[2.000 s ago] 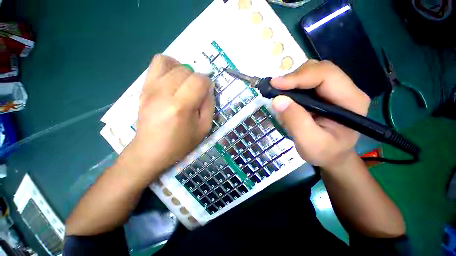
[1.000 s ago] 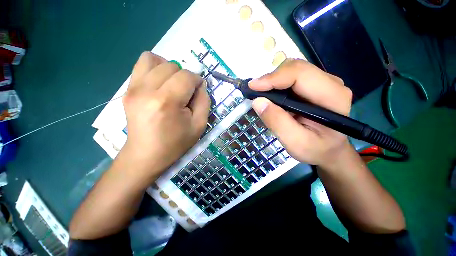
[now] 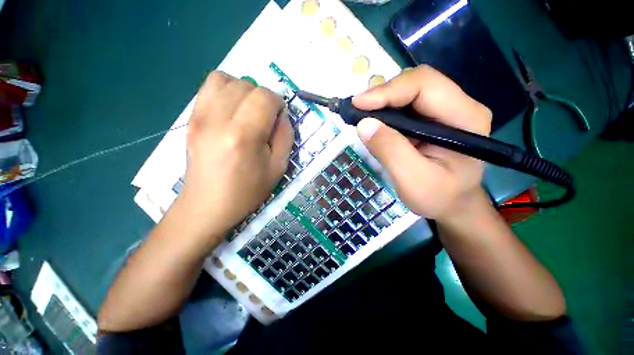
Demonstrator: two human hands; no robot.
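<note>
My right hand (image 3: 431, 139) holds the black soldering iron (image 3: 445, 133) like a pen. Its metal tip points left onto the upper block of the PCB panel (image 3: 316, 225), close to the green edge strip. My left hand (image 3: 240, 139) is closed around the solder wire (image 3: 104, 157), which runs in from the left edge; its fingertips are hidden under the hand, near the iron's tip. A green band (image 3: 249, 82) shows at a left finger. The panel's two blocks lie in the white holed pallet (image 3: 240, 286). My left hand covers part of the upper block.
A black smartphone (image 3: 462, 62) lies at the upper right, with green-handled pliers (image 3: 534, 90) beside it. A red object (image 3: 521, 206) sits under the iron's cable. A second loaded pallet (image 3: 66, 308) lies at lower left. Red and white packets (image 3: 17, 90) are at the left edge.
The pallet, phone and pliers sit further left in view than before. The iron's tip is now nearer the upper green strip. Both hands keep their holds.
</note>
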